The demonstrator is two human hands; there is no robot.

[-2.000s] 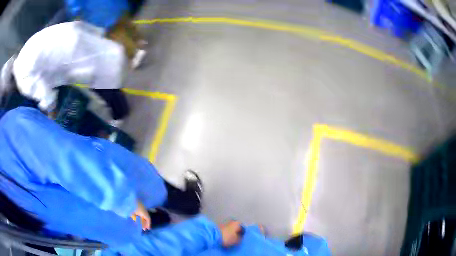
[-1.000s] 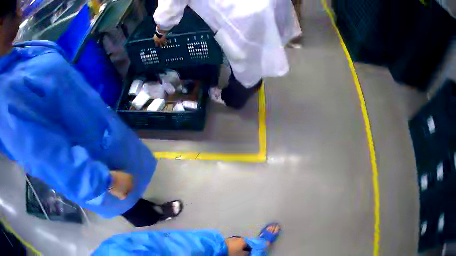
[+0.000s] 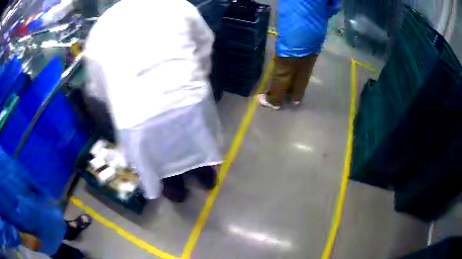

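Observation:
Neither of my hands is in view. A dark green crate [image 3: 132, 203] stands on the floor at the lower left, with several white parts [image 3: 107, 174] in it. A person in a white coat [image 3: 152, 66] bends beside it and hides part of it. The picture is blurred, so the exact kind of white parts cannot be told.
A person in a blue smock [image 3: 30, 202] is at the lower left edge. Another in blue [image 3: 301, 28] stands at the top centre. Dark green crates are stacked at the back [image 3: 244, 55] and along the right [image 3: 392, 116]. Yellow lines [image 3: 234, 144] mark the aisle. Blue panels [image 3: 58, 136] stand left.
The view has swung right along the aisle. The white-coated person appears larger and nearer. The blue-sleeved forearm and hand seen earlier at the bottom edge no longer show. Right-hand stacks appear larger.

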